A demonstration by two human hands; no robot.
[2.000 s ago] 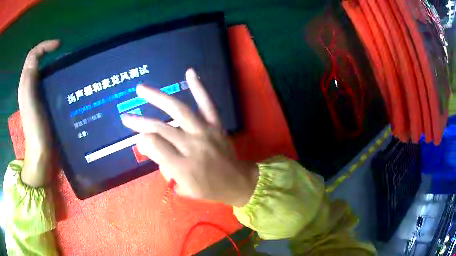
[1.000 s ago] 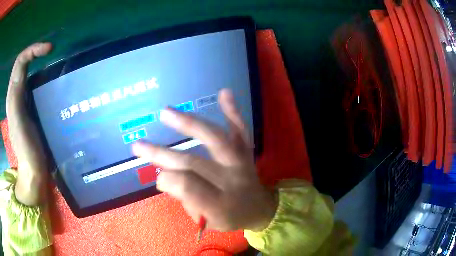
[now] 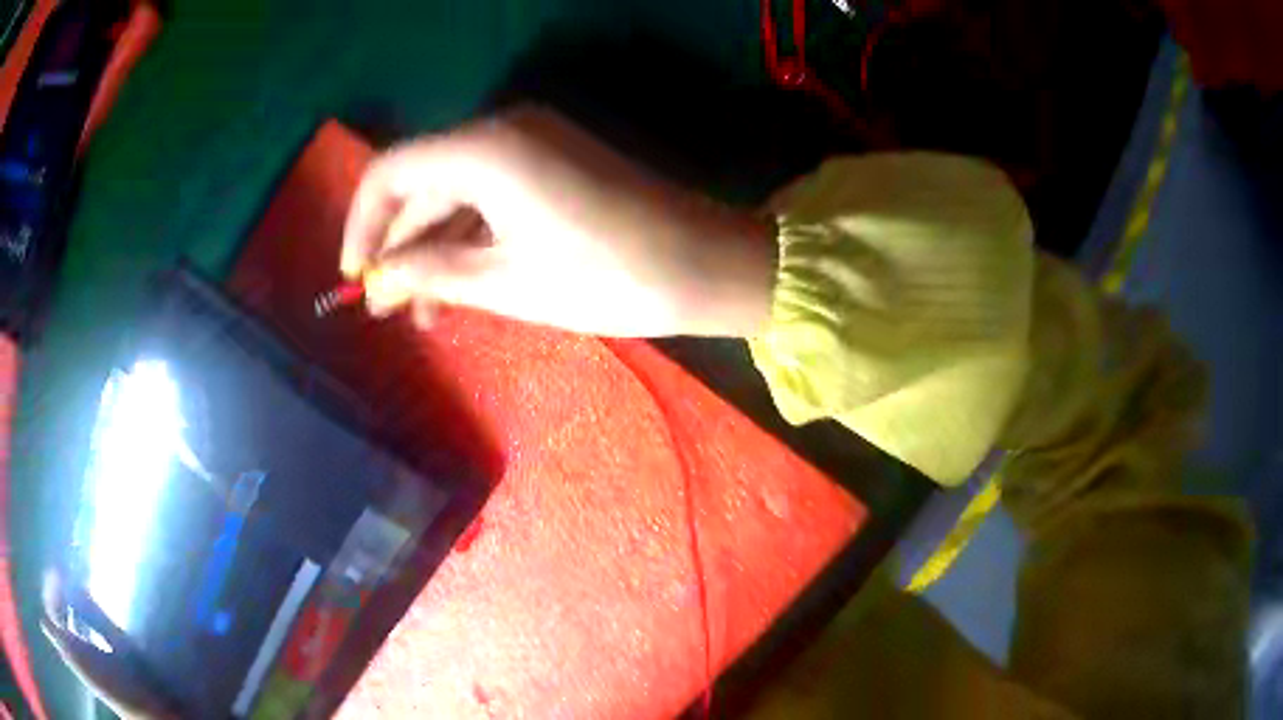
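The black-framed tablet [image 3: 267,521] lies tilted at the lower left, partly over a red-orange foam pad [image 3: 563,521]. Its screen shows a bright glare, a red button and a green one. My right hand [image 3: 521,232] is above the pad and pinches a red headset plug [image 3: 341,297] between thumb and fingers; its metal tip points left, apart from the tablet's edge. A thin red cable [image 3: 692,521] runs down across the pad. My left hand [image 3: 82,650] shows only as a blurred, cut-off part at the tablet's lower left edge.
Another dark tablet [image 3: 54,134] on an orange pad is at the upper left on the green surface [image 3: 267,85]. A loose red cable [image 3: 788,49] lies at the top. The bench edge and a floor with a yellow line [image 3: 957,542] are at the right.
My right hand has left the screen and moved up beside the tablet, with the plug now at its fingertips. The tablet appears turned and lower left; the camera view has shifted.
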